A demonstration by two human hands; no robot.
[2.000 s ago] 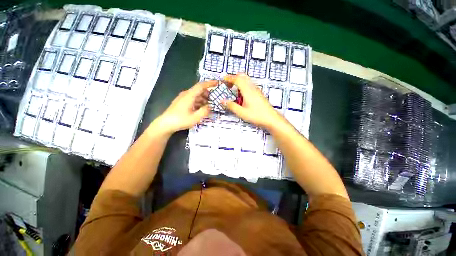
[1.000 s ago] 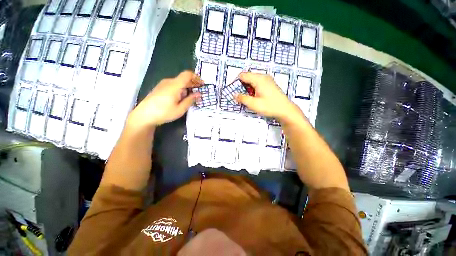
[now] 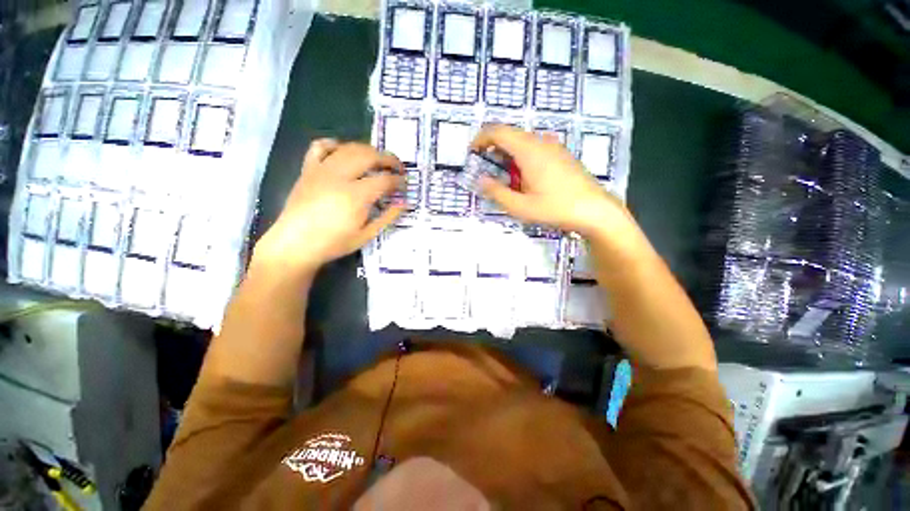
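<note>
The whitish housing tray (image 3: 365, 271) lies in front of me with rows of phone front housings. Four top-row housings show key grids; the fifth (image 3: 600, 70) is pale below its window. My left hand (image 3: 339, 203) has its fingertips at a keypad (image 3: 407, 188) at the first second-row housing; whether it grips or only touches it is unclear. Another keypad (image 3: 452, 192) shows below the window of the second housing. My right hand (image 3: 544, 182) holds a small keypad (image 3: 486, 171) at its fingertips, above the tray, with something red (image 3: 515, 175) by its fingers. It hides part of the row.
A second housing tray (image 3: 261, 110) lies to the left on the dark bench. A shiny keypad tray stack (image 3: 798, 235) stands to the right. A green conveyor runs behind a pale rail (image 3: 688, 68). Yellow-handled tools (image 3: 68, 487) are lower left, a white-grey machine (image 3: 763, 409) lower right.
The left keypad has moved down into line with the first housing. The second keypad now lies straight below its window. My right hand has shifted slightly right. The view has shifted a little.
</note>
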